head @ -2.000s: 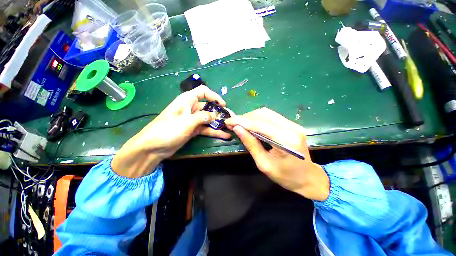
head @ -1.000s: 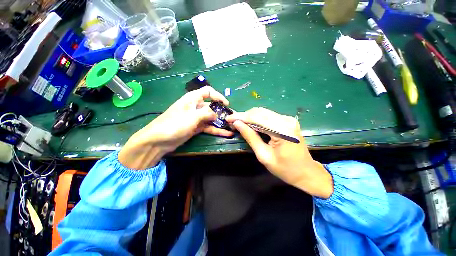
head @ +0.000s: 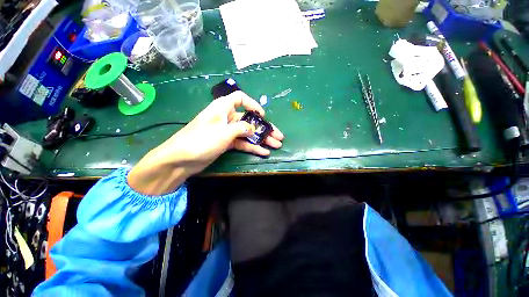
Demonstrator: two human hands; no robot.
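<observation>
My left hand (head: 217, 134) holds the small black square watch case (head: 256, 127) above the bench's front edge, with the thumb on it. Its open side faces up and shows pale and metallic parts; the thumb hides part of it. The tweezers (head: 370, 108) lie on the green bench to the right, tips not clear. My right hand is not in view. A second black housing (head: 225, 88) with a small white label lies just behind my left hand.
A solder spool (head: 129, 91) stands left, near clear plastic cups (head: 174, 42). A black cable (head: 133, 129) runs from the left to my left wrist. A white paper sheet (head: 267, 33) lies at the back. Crumpled tissue (head: 416, 65), markers and a black-handled tool (head: 462, 116) lie right.
My right hand has let go of the tweezers and left the picture. The tweezers now lie on the bench at the right. My left hand still holds the watch case.
</observation>
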